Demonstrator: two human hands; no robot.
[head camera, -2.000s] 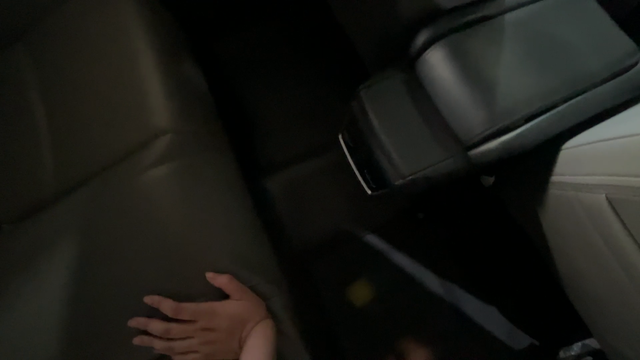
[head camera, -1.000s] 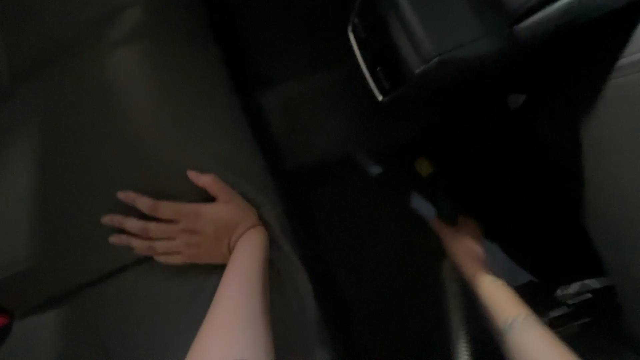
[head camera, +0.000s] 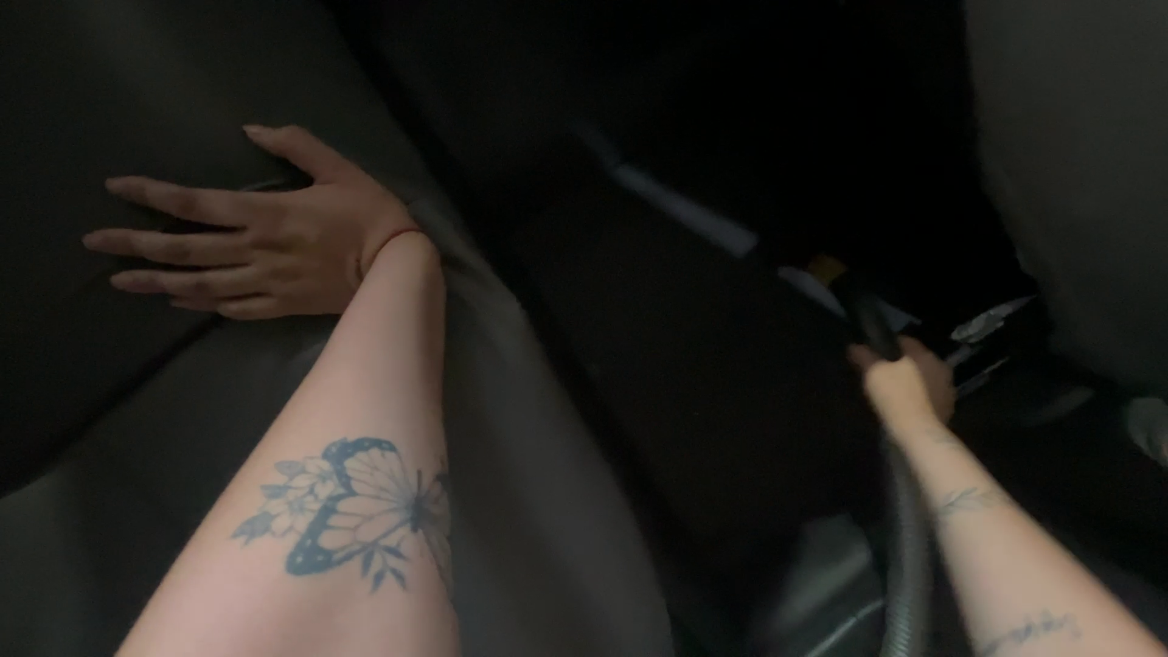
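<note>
My left hand (head camera: 283, 237) lies palm down with spread fingers on the dark car seat cushion (head camera: 301, 401), holding nothing. Low over the dark footwell on the right, my right hand (head camera: 908, 379) is closed around the black handle of a vacuum hose (head camera: 871, 315). The ribbed grey hose (head camera: 908, 557) runs from that hand down past the frame's bottom edge. A yellow part (head camera: 828, 269) shows just beyond the handle. The hose's far end is too dark and blurred to make out.
A light strip (head camera: 684, 210) crosses the dark footwell floor (head camera: 657, 365). Another seat (head camera: 1068, 182) rises at the upper right. Beside my right hand are shiny metal parts, perhaps a seat rail (head camera: 995, 319). A shiny dark panel (head camera: 821, 584) lies at the bottom.
My right hand, barely visible two seconds ago, is now plainly in view on the hose handle. The view has shifted, and the centre console has left it. My left hand stays on the seat.
</note>
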